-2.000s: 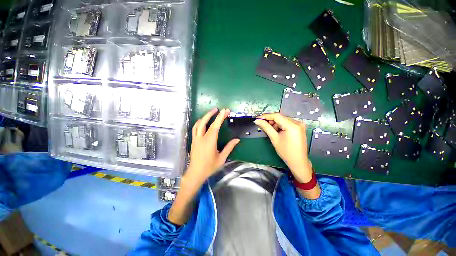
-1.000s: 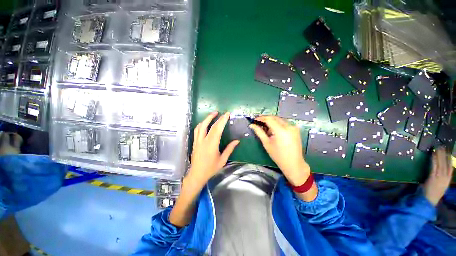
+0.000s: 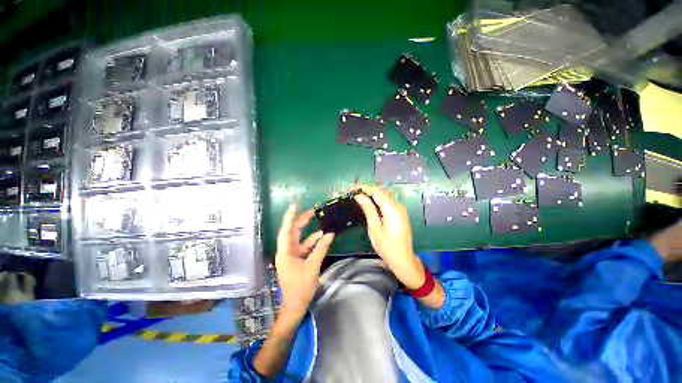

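A small circuit board with black film (image 3: 342, 215) is tilted between my two hands in front of me. Small gold spots show along its upper edge. My right hand (image 3: 387, 228) grips its right side with thumb and fingers. My left hand (image 3: 298, 258) is at its left side, with fingertips at or close to the lower left edge; whether they grip it cannot be told. Several finished boards with film (image 3: 497, 182) lie spread on the green mat to the right.
A clear blister tray (image 3: 245, 149) with silvery boards stands at left, a second blister tray (image 3: 69, 161) beyond it. Bagged flat tan sheets (image 3: 516, 56) lie upper right, a yellow sheet (image 3: 662, 120) at far right. Blue sleeves of other people show at both sides.
The view has shifted, showing more on the right. The board has gone from flat on the mat to tilted in my right hand. The other person's hand at right has moved away from the boards.
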